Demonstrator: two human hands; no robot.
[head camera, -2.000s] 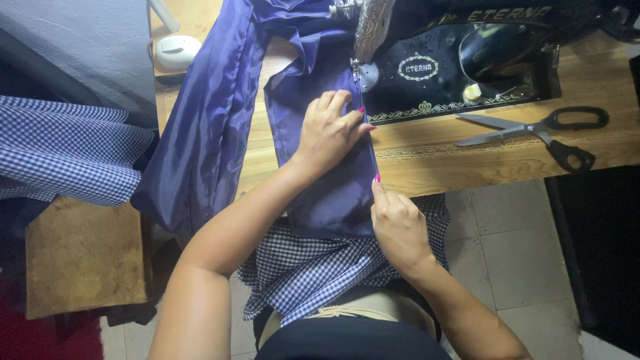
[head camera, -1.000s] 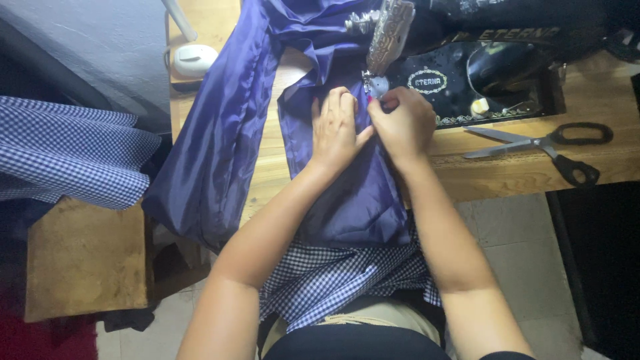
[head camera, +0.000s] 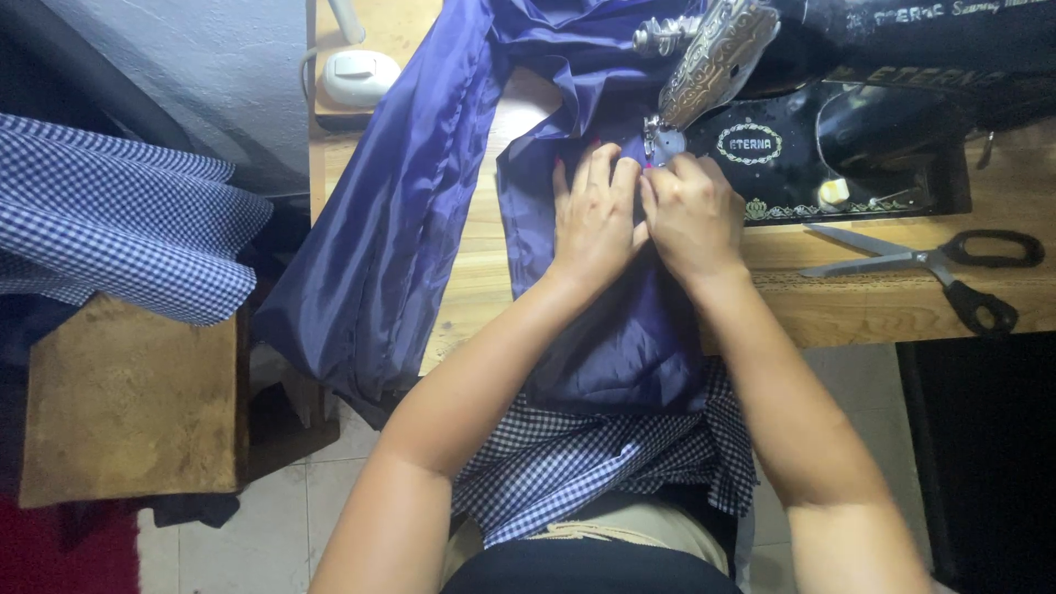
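Note:
Shiny purple-blue fabric (head camera: 619, 355) lies over the wooden table and hangs past its front edge, with part of it under the presser foot (head camera: 652, 140) of a black Eterna sewing machine (head camera: 767, 107). My left hand (head camera: 596, 214) rests on the fabric just left of the foot, fingers bent and slightly spread. Close beside the foot, my right hand (head camera: 693, 206) pinches the fabric's edge between thumb and fingers; those fingertips are partly hidden. Blue-and-white gingham cloth (head camera: 577, 454) is draped over my lap, below the purple fabric.
Scissors with black handles (head camera: 932, 257) lie partly open on the table (head camera: 825, 305) to the right. A white switch device (head camera: 360, 78) sits at the upper left. More gingham cloth (head camera: 124, 214) hangs over a wooden stool (head camera: 140, 404) at the left. A small pale block (head camera: 833, 192) rests on the machine bed.
My right hand has moved up from the lower edge of the fabric to beside the presser foot. My left hand has shifted from the fabric's right edge to a little further left.

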